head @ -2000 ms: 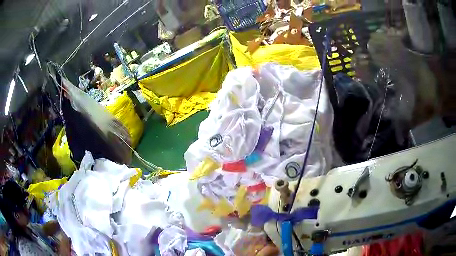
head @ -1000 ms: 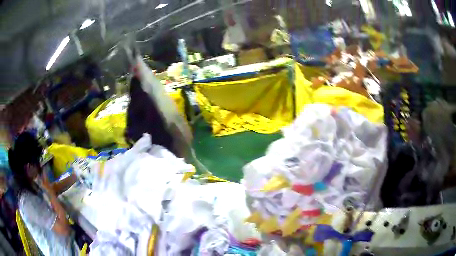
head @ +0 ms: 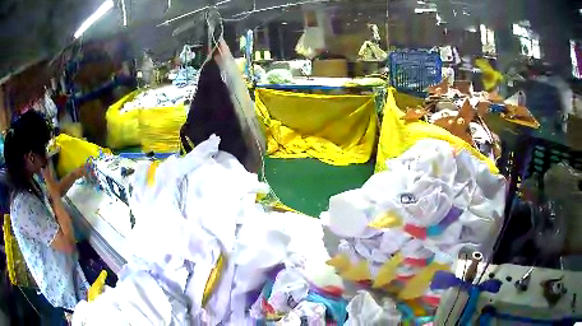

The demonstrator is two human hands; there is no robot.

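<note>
Neither of my hands is in view. A large heap of limp white fabric pieces (head: 198, 229) lies in front of me at centre left, with a few yellow parts. A second heap of sewn white pieces (head: 434, 184) stands behind the machine, with yellow points and red, teal and purple bands along its lower side. More coloured pieces (head: 328, 304) lie at the bottom edge. The cream-white sewing machine head (head: 510, 286) is cut off at the lower right. Its needle area is out of the picture.
A person (head: 41, 216) sits at another machine table (head: 96, 223) on the left, hands raised near the face. Yellow cloth-lined bays (head: 322, 121) stand beyond the green floor (head: 319, 181). A dark hanging cloth (head: 220, 114) and a blue crate (head: 415, 69) are further back.
The view has swung left and up. The machine has shifted down and right in the picture, and the seated person shows more fully. A hand seen at the bottom edge earlier is out of view.
</note>
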